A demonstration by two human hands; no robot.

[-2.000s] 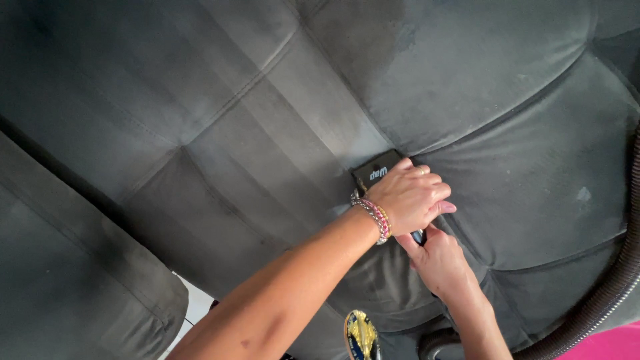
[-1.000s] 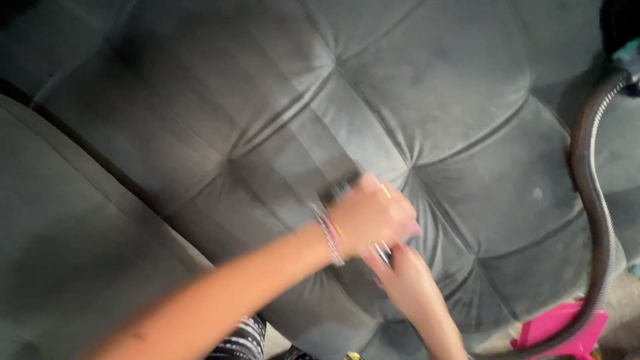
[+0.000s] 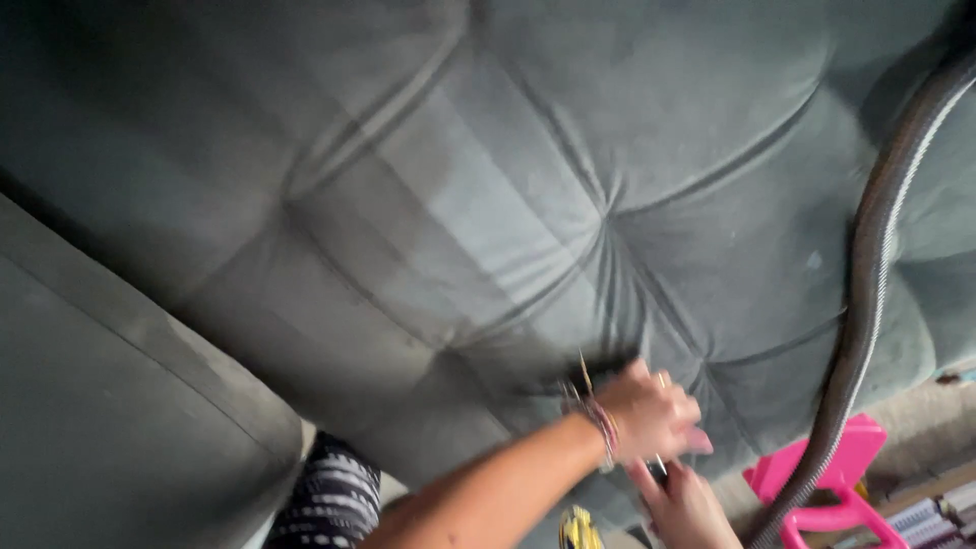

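A black upholstery nozzle, blurred by motion, lies against the grey tufted sofa cushion at lower centre. My left hand, with bracelets at the wrist and a ring, presses over the nozzle and covers much of it. Just below it, my right hand is closed around the tool's handle, of which only a short dark piece shows between the hands. Darker and lighter bands run diagonally across the cushion fabric.
A ribbed grey vacuum hose curves down the right side. A pink plastic stool or chair stands at lower right, near books or papers. A grey sofa section fills the left. A patterned trouser leg shows at the bottom.
Both hands and the nozzle have moved down the cushion toward its near edge. The view has shifted, showing more of the hose and the pink object.
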